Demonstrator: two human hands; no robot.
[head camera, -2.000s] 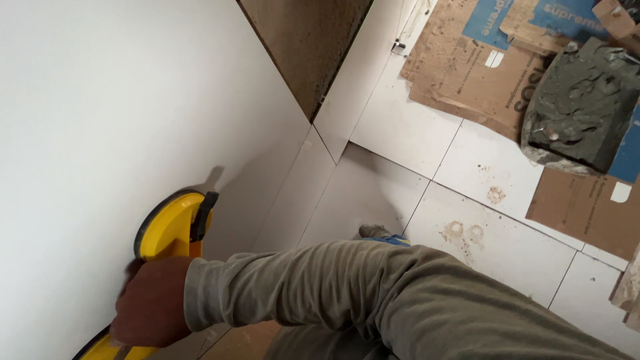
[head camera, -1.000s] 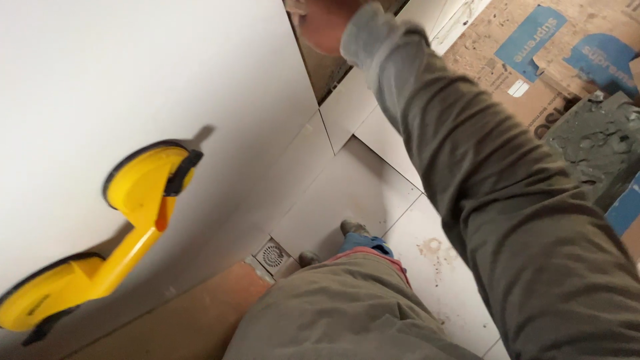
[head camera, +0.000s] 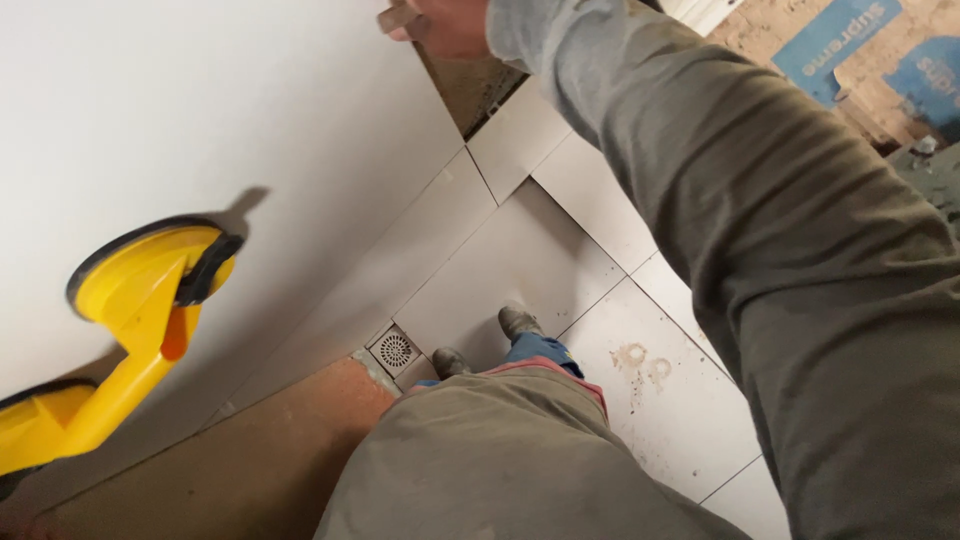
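Note:
At the top edge, my right hand (head camera: 450, 26) is closed around a short, blunt, grey-brown piece (head camera: 398, 16), perhaps a handle; most of it is cut off. The hand is beside the edge of a large white wall tile (head camera: 300, 90), and whether it touches the tile I cannot tell. A yellow double-cup suction lifter (head camera: 124, 390) with black rims and levers is attached to the same tile at the left, with no hand seen on its handle. My left hand is not clearly visible.
Below are white floor tiles (head camera: 675, 375), a square floor drain (head camera: 394, 350) and my boots (head camera: 517, 322). Bare wall (head camera: 469, 86) shows beside the tile's edge. Printed cardboard (head camera: 862, 67) lies upper right, with grey mortar (head camera: 934, 176) partly behind my sleeve.
My right hand has let go of the yellow suction lifter and moved up to the tile's upper edge. The lifter stays on the tile. The floor drain has come into view.

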